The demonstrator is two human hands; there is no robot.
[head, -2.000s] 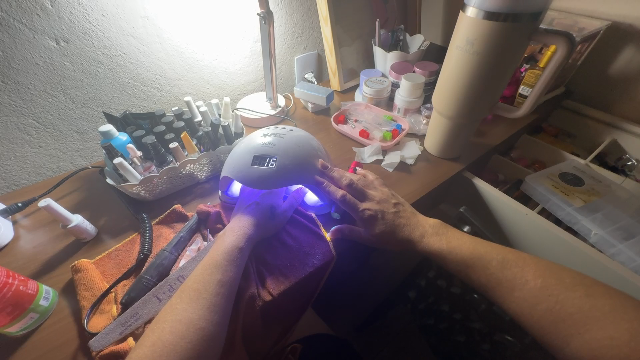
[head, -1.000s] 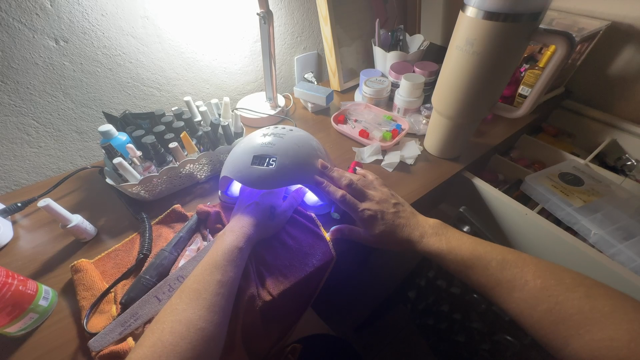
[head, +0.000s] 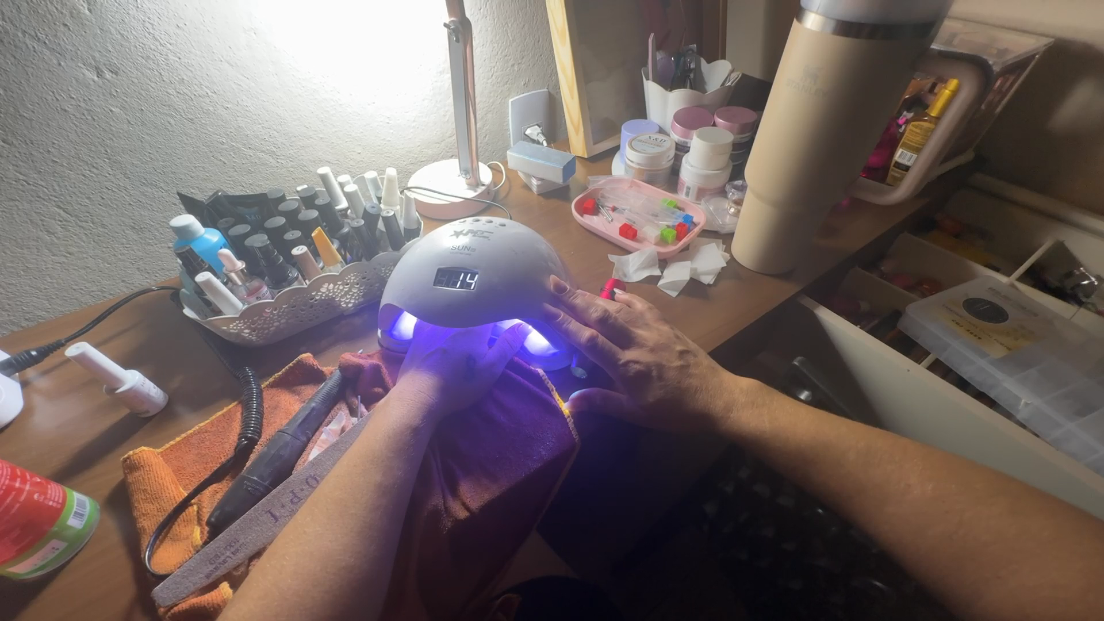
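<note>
A white domed UV nail lamp [head: 474, 267] glows violet inside, its small display lit. My left hand [head: 457, 358] lies palm down under the dome, with its fingertips hidden; whether it holds anything does not show. My right hand [head: 642, 358] rests against the lamp's right side, fingers apart, holding nothing. Beneath my left hand and forearm is an orange-brown cloth [head: 492, 448]. On the cloth, to the left of my forearm, lie a black electric nail drill handpiece [head: 276, 453] and a grey nail file [head: 250, 535].
Nail polish bottles crowd a lacy basket [head: 302, 306] at left. A white bottle [head: 129, 388] and a red-green container [head: 43, 517] stand nearer. Behind are a desk lamp [head: 461, 185], a pink tray [head: 638, 246], jars [head: 651, 155] and a tall beige tumbler [head: 811, 138]. An open drawer [head: 931, 379] is at right.
The number on the lamp's display has counted down from 16 through 15 to 14. Both hands have stayed in place.
</note>
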